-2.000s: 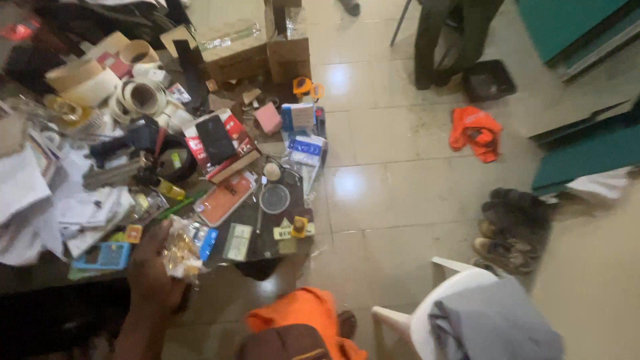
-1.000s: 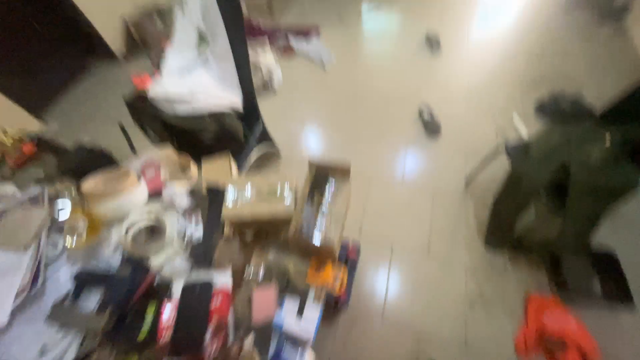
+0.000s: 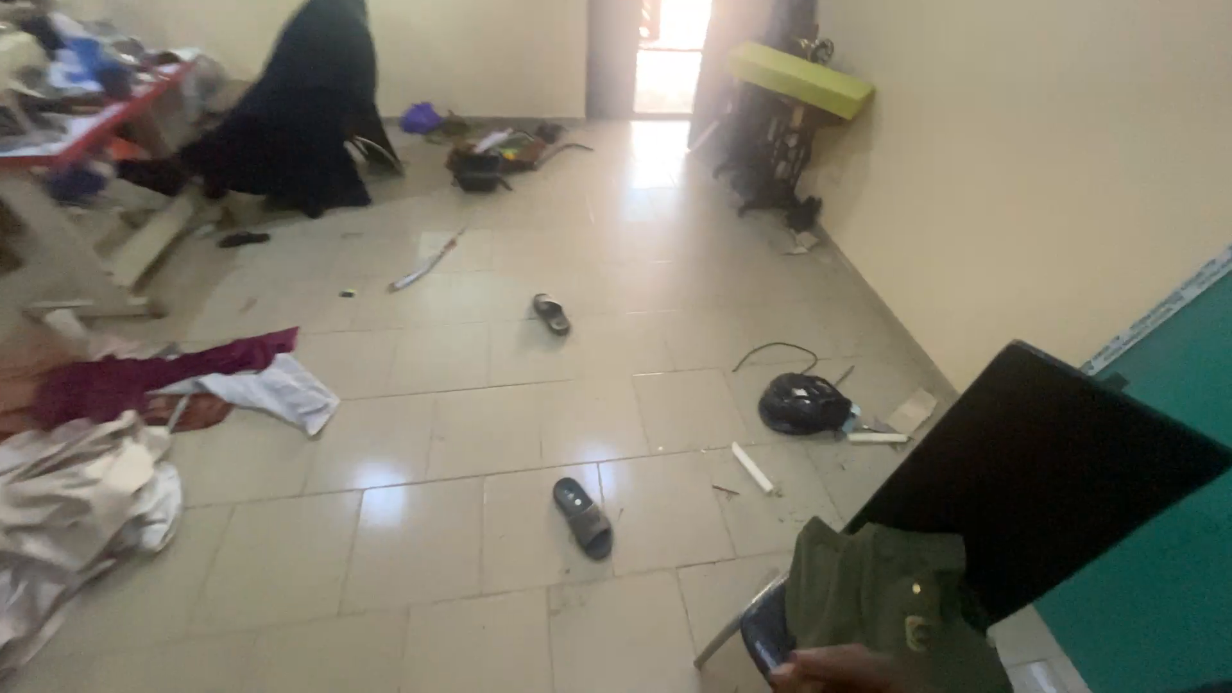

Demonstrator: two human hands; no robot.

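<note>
At the bottom right edge, what looks like my right hand [image 3: 833, 669] is partly in view and blurred. It lies against the lower part of a dark green garment [image 3: 876, 587] with a button, which hangs over a dark chair [image 3: 765, 630] with a metal leg. Whether the fingers grip the cloth cannot be told. Behind the garment stands a large black flat panel [image 3: 1049, 472], tilted. My left hand is not in view.
Two slippers [image 3: 582, 518] lie apart on the tiled floor [image 3: 433, 558]. A black bag [image 3: 804, 402] and white sticks [image 3: 753, 469] lie right. Fabric [image 3: 87, 491] is heaped left. A table [image 3: 125, 111], a person in dark clothing [image 3: 298, 106] and a sewing machine stand [image 3: 775, 144] are farther back.
The view has swung far from the cluttered table to the open floor and doorway. A hand beside a clear bag of small golden pieces, seen two seconds ago, is out of view.
</note>
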